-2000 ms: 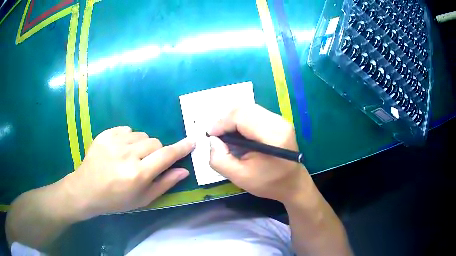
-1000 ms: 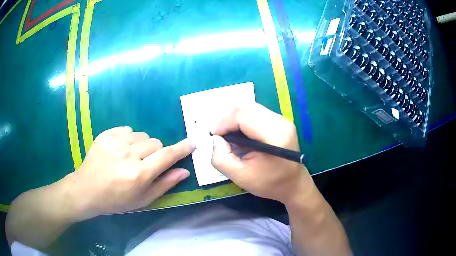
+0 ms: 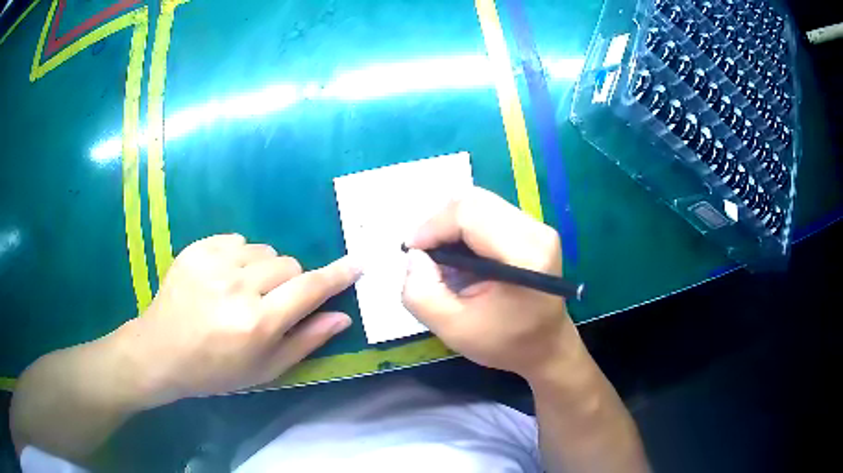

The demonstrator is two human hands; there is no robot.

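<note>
A white paper slip (image 3: 397,199) lies flat on the green mat near the bench's front edge. My right hand (image 3: 494,286) grips a thin black pen (image 3: 518,275), its tip at the middle of the paper. The hand hides the paper's lower right part. My left hand (image 3: 240,309) holds nothing; its index fingertip presses on the paper's left edge, the thumb is apart from it, and the other fingers are curled. Any writing on the paper is too faint to read.
A clear blister tray (image 3: 638,166) with rows of small black and silver parts stands at the right, with white labels on its side. Yellow and blue tape (image 3: 545,166) runs between paper and tray. Yellow and red tape marks the left. The bench's front edge is close to my body.
My right hand and the black pen have moved slightly to the right across the paper. My left hand, the paper and the tray have hardly moved.
</note>
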